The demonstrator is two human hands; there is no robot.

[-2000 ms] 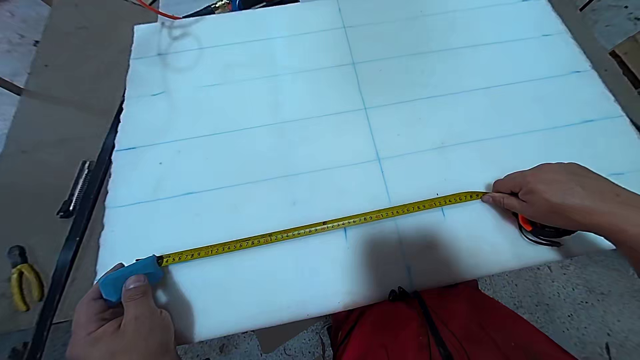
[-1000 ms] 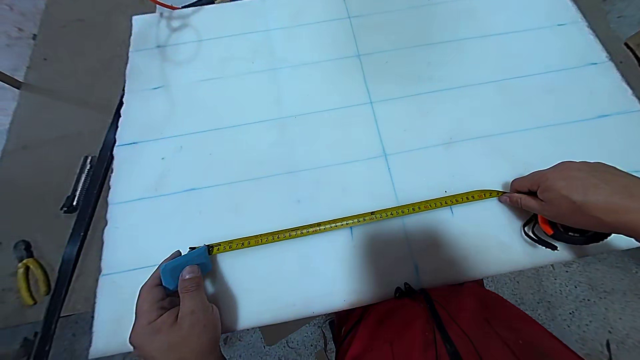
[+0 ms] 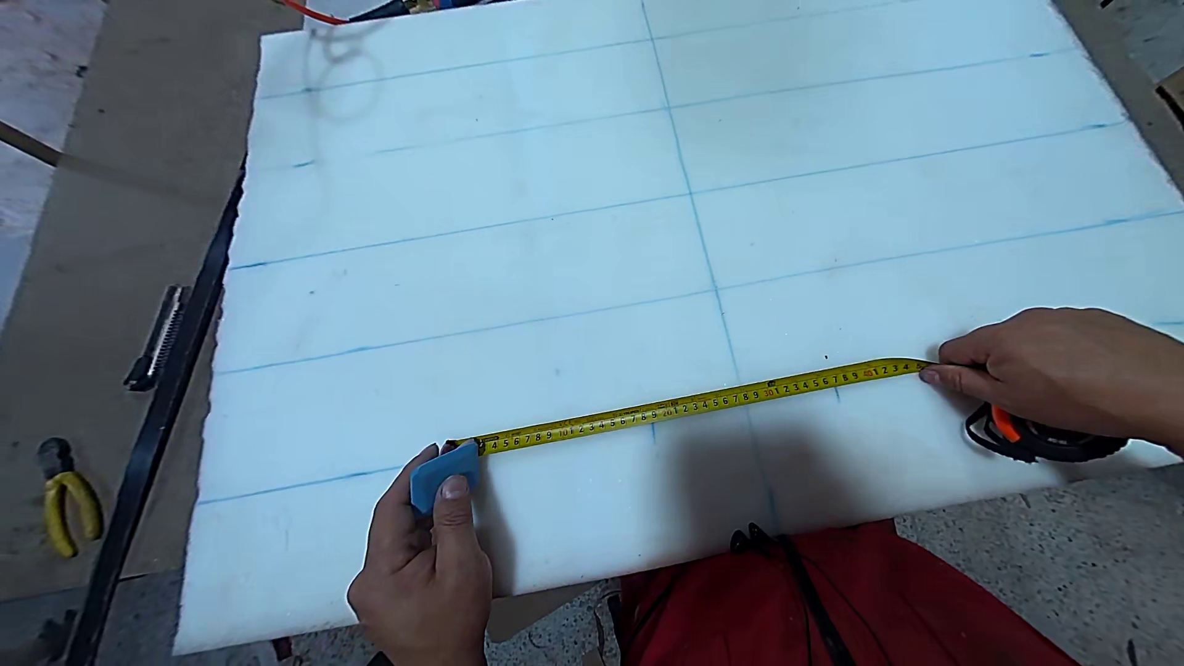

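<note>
A white foam sheet [image 3: 481, 240] marked with blue lines lies before me. Across its near part runs a yellow tape measure blade [image 3: 703, 404]. At the lower left, my left hand [image 3: 430, 555] grips a flat light-blue piece [image 3: 444, 478], probably chalk, at the blade's left end. My right hand [image 3: 1064, 370] pinches the blade near its right end, with the black and orange tape measure case [image 3: 1054, 442] partly hidden beneath that hand. A blue line runs left from beside the blue piece to the sheet's left edge.
Left of the sheet are a long black bar [image 3: 166, 407], a snap-off utility knife [image 3: 159, 338] and yellow-handled pliers [image 3: 69, 499] on brown board [image 3: 139, 222]. An orange cord [image 3: 314, 13] shows beyond the far edge. Red clothing [image 3: 832, 592] borders the near edge.
My left hand has moved right along the sheet with the light-blue piece, from the left edge. More blue line shows to its left. The right hand still holds the blade.
</note>
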